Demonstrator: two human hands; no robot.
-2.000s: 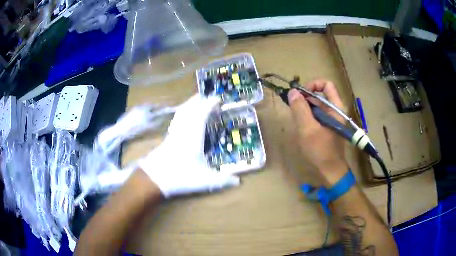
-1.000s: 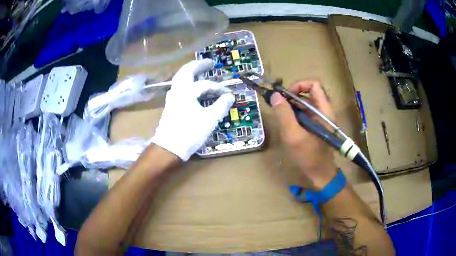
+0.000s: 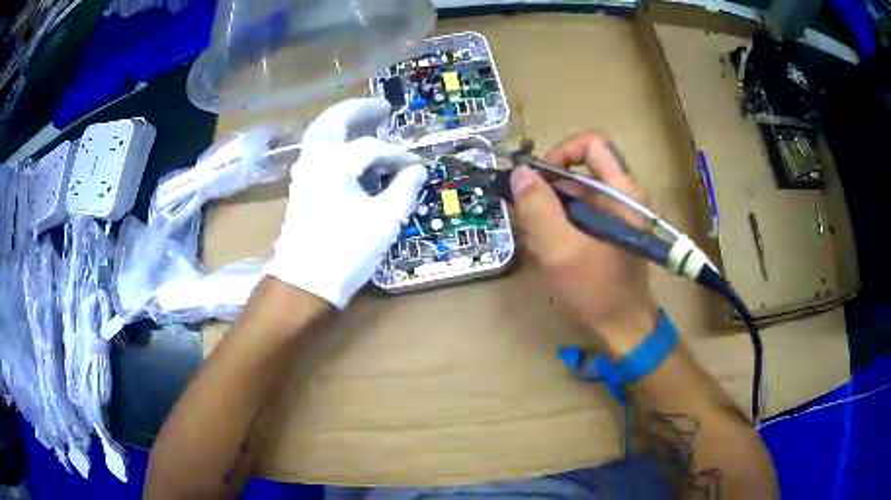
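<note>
Two open white power strip housings lie one behind the other, the far one (image 3: 498,103) and the near one (image 3: 508,256), with green circuit boards (image 3: 479,207) inside. My right hand (image 3: 591,249) grips the soldering iron (image 3: 615,227), its thin metal tube alongside. The iron's tip points left over the upper part of the near board; its exact contact is too blurred to tell. My left hand (image 3: 342,205), in a white glove, is over the near housing's left side, thumb and finger bent close together near the tip. Whether they pinch a wire is hidden.
A clear fume hood (image 3: 303,59) hangs at upper left. Bagged white cords (image 3: 220,176) lie left of the housings. Closed power strips (image 3: 107,171) stand further left. A cardboard tray (image 3: 684,127) at right holds a blue pen (image 3: 707,190) and a dark iron stand (image 3: 786,127).
The iron has moved from the far housing's edge to the near board. My left hand has left the near housing's lower side for its upper left. Both housings sit higher in the view.
</note>
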